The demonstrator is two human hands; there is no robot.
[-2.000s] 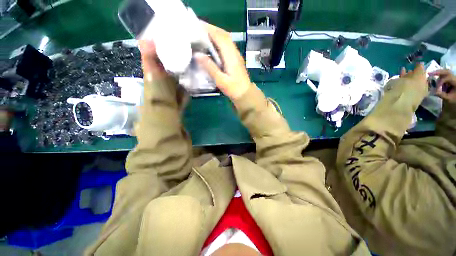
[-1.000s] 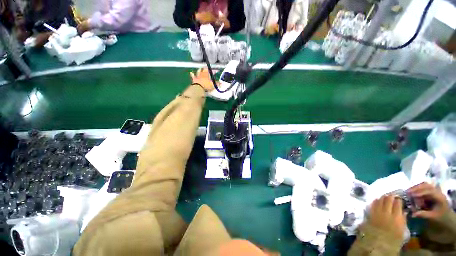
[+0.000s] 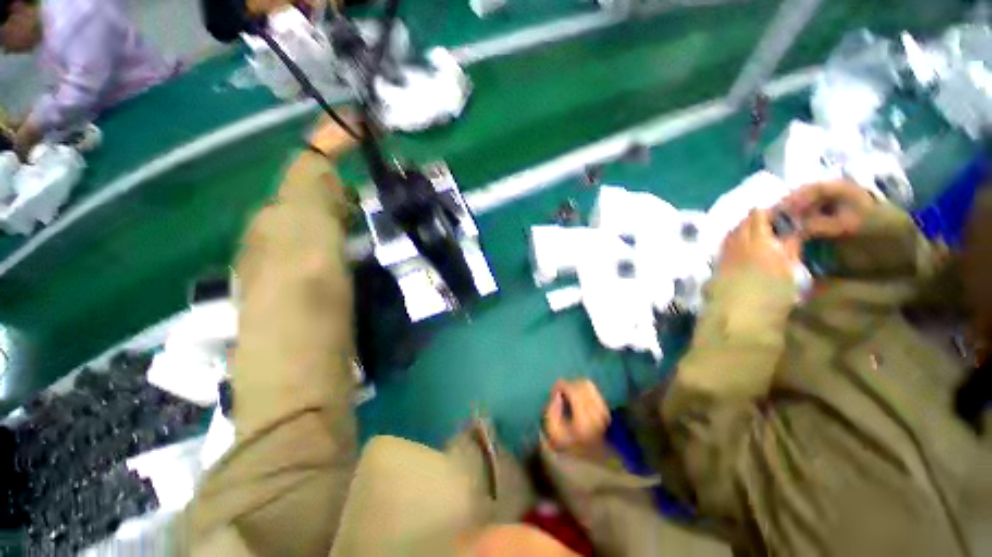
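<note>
My left arm reaches far forward over the green belt. My left hand [image 3: 337, 131] is small, blurred and partly behind the hanging black cables; whether it holds anything cannot be told. A white camera unit [image 3: 422, 96] lies just beyond it to the right, at the belt's far side. My right hand [image 3: 577, 415] is low near the bench's front edge, fingers curled, with a small dark spot between them; I cannot tell if that is an object. The black electric screwdriver [image 3: 435, 234] hangs over the silver-white screw feeder [image 3: 424, 294], between my hands.
White camera housings [image 3: 625, 261] are piled on the right of the bench. A coworker's hands [image 3: 761, 239] work beside them. Loose dark modules [image 3: 82, 457] and white cameras [image 3: 196, 354] are at left. Another person in a lilac top [image 3: 98, 65] sits across the belt.
The view has turned and everything is blurred. My right hand has come into view low down. My left arm stays stretched over the belt. Earlier, both hands held a white camera near the bench.
</note>
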